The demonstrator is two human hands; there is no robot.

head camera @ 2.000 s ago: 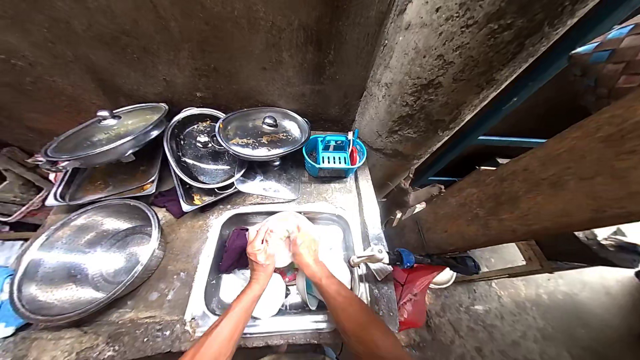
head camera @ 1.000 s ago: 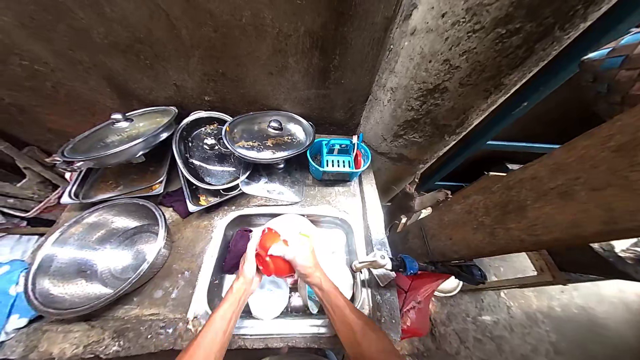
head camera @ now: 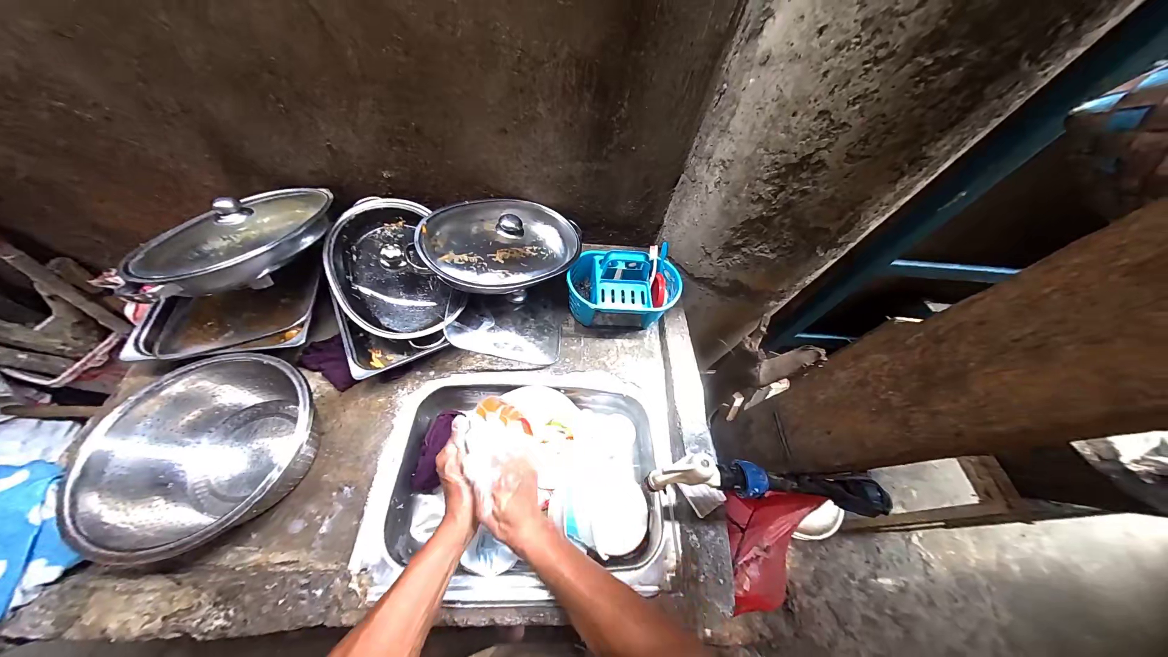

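Observation:
Both my hands are together over the left half of a stainless steel sink [head camera: 401, 456]. My left hand [head camera: 456, 474] and my right hand [head camera: 513, 493] are closed around a white, sudsy item with an orange pattern [head camera: 502, 415]; glare and foam hide its exact shape. White plates [head camera: 616, 456] lie in the sink beyond and to the right of my hands. A purple cloth [head camera: 433, 452] rests against the left sink wall. Below my hands sits a clear container [head camera: 488, 555]. The faucet [head camera: 686, 471] reaches in over the right rim.
A large steel basin [head camera: 187, 456] stands left of the sink. Behind are lidded oval pans [head camera: 497, 246], another lidded pan [head camera: 228, 242], trays [head camera: 228, 319] and a blue plastic basket [head camera: 625, 290]. A red bag [head camera: 762, 547] hangs at the right; a concrete pillar [head camera: 785, 137] rises behind.
The bright red-orange item in my hands one second ago no longer shows as such; my hands are now closer together around a white, foamy item with orange on it.

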